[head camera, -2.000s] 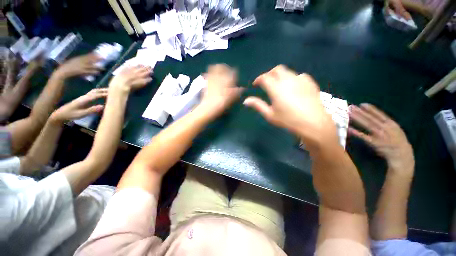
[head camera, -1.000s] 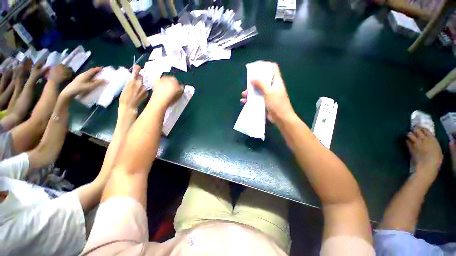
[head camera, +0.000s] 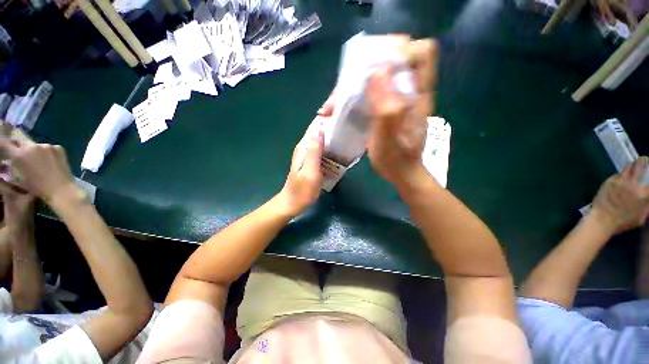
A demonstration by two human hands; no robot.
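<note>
My left hand is closed around the lower part of a white folding carton, held tilted above the table in front of me. Dark print shows at the carton's lower end. My right hand is at the upper end, blurred, with its fingers on a white wrapped product that lies against the carton's top. Whether the product is partly inside the carton is too blurred to tell. Another white carton lies on the table just right of my right wrist, partly hidden by it.
A fanned leaflet pile lies at the far centre-left of the dark green table. A white pouch lies at the left. Neighbours' hands are at both sides; the right one touches a carton. Pale sticks stand at the upper left and right.
My left hand has come from the left to the centre with a carton. My right hand has raised the white product to the carton's upper end. The view has shifted slightly.
</note>
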